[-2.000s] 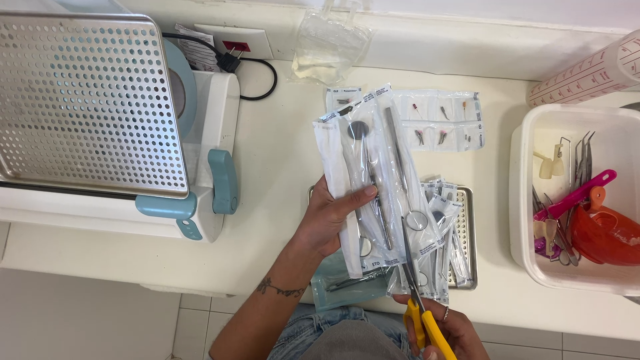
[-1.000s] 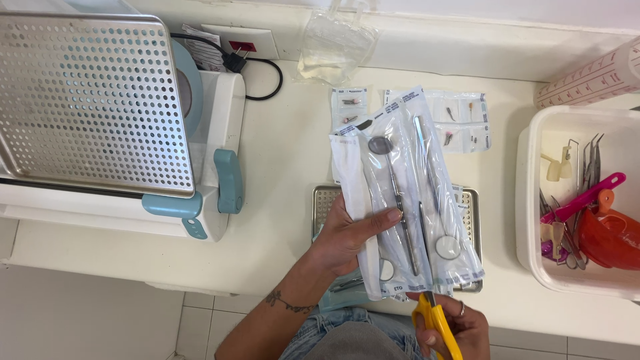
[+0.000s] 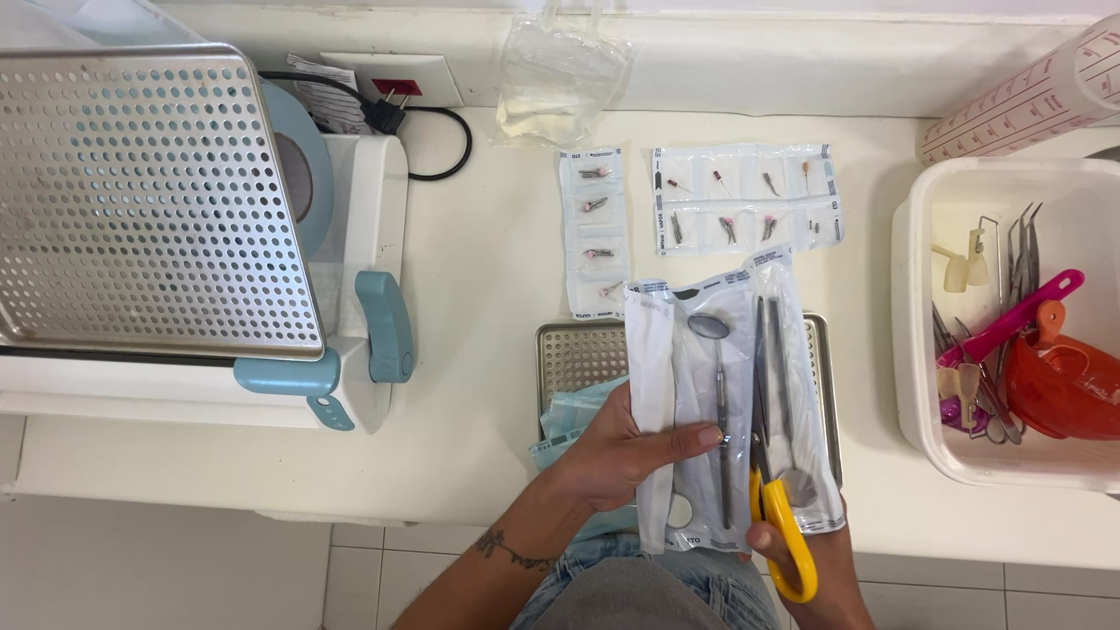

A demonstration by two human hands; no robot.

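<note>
My left hand [image 3: 643, 446] grips a clear sterilization pouch [image 3: 691, 385] by its lower left part, thumb on top; a dental mirror [image 3: 722, 394] and other instruments lie sealed inside. My right hand [image 3: 809, 560] holds yellow-handled scissors [image 3: 792, 542], blades pointing up along the pouch's right side. A second pouch strip [image 3: 801, 394] with a mirror and a metal instrument lies to the right of the blades, separated from the first at least at the top. Beneath both is a perforated metal tray [image 3: 582, 354], with blue-backed pouches [image 3: 569, 420] on its left part.
Small-item pouches [image 3: 595, 232] and a wider pouch sheet [image 3: 748, 201] lie behind the tray. A white sealing machine [image 3: 367, 227] with a perforated tray [image 3: 157, 201] on top stands left. Right are a white basin [image 3: 914, 350] of instruments and a measuring cylinder [image 3: 1024, 96]. A plastic bag [image 3: 560, 79] rests behind.
The scissors have moved upward along the pouches from the lower edge. The right strip, joined to the rest before, now stands apart at the top.
</note>
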